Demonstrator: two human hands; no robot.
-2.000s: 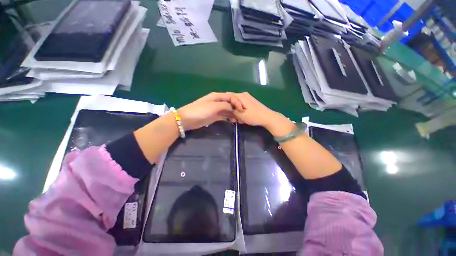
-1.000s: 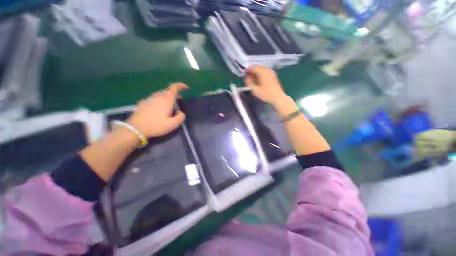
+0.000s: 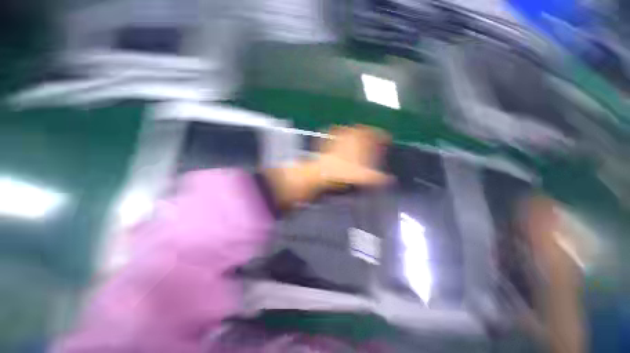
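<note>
The view is heavily blurred. Dark tablets lie side by side on white sleeves (image 3: 304, 295). My left hand (image 3: 352, 160) is over the upper part of a middle tablet (image 3: 318, 241), which bears a white label; whether it touches is blurred. Another tablet (image 3: 442, 241) with a bright reflection lies to its right, and one more (image 3: 220, 143) is at the left, partly behind my sleeve. My right hand (image 3: 540, 224) is a blur at the right, beside the rightmost tablet (image 3: 508, 196); its fingers cannot be made out.
Blurred stacks of tablets and white sleeves stand at the back left (image 3: 117, 76), back middle (image 3: 401, 24) and back right (image 3: 511, 83). The glossy green bench (image 3: 62, 152) shows at the left. A blue thing (image 3: 552, 21) is at the top right.
The view has swung to the left, so the tablets show in a different place. My right hand has left the top edge of the right tablet and is lower at the right.
</note>
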